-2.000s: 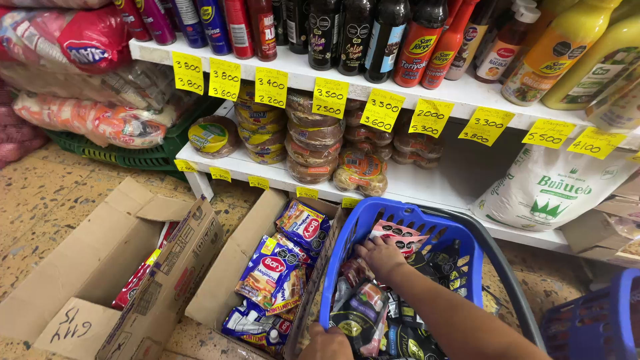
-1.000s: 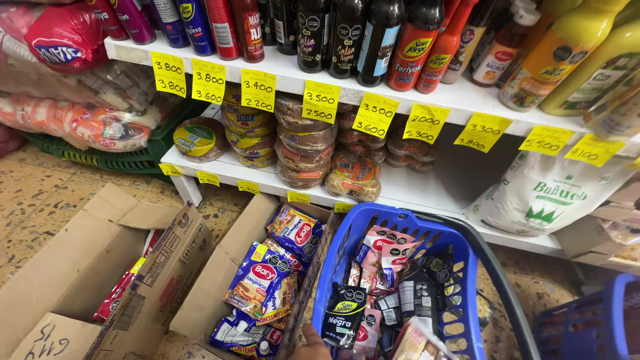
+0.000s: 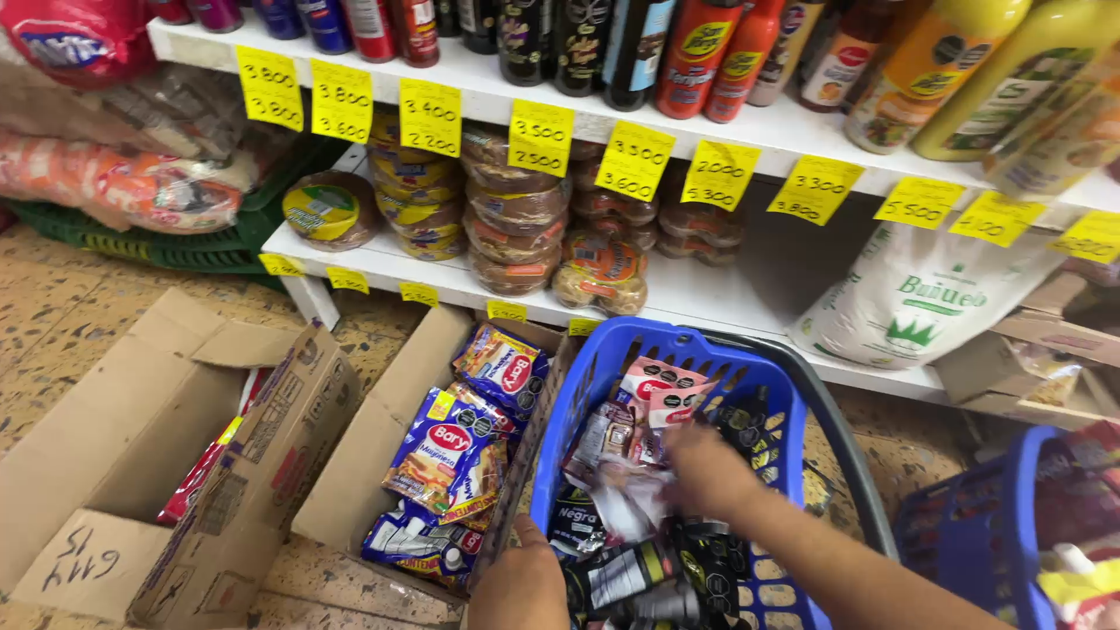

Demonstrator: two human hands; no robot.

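Observation:
A blue plastic basket (image 3: 560, 411) with a dark handle holds pink pouches (image 3: 669, 389) and several black sauce pouches (image 3: 619, 573). My right hand (image 3: 713, 472), blurred, is inside it, its fingers at a pale, blurred packet (image 3: 632, 499); whether they grip it cannot be told. Left of the basket, an open cardboard box (image 3: 350, 477) holds blue mayonnaise pouches (image 3: 437, 451). My left hand (image 3: 521, 582) is at the near end of the box's right wall, beside the basket; its grip is partly hidden.
Another cardboard box (image 3: 96, 420) stands at the left with a red packet (image 3: 206, 468) inside. Ahead, a white shelf (image 3: 700, 311) bears wrapped round packages (image 3: 516, 227) and a large white sack (image 3: 906, 297). A second blue basket (image 3: 971, 525) stands at the right.
My right hand, in the basket two seconds ago and out of view one second ago, is in the basket again. More of my left hand shows now.

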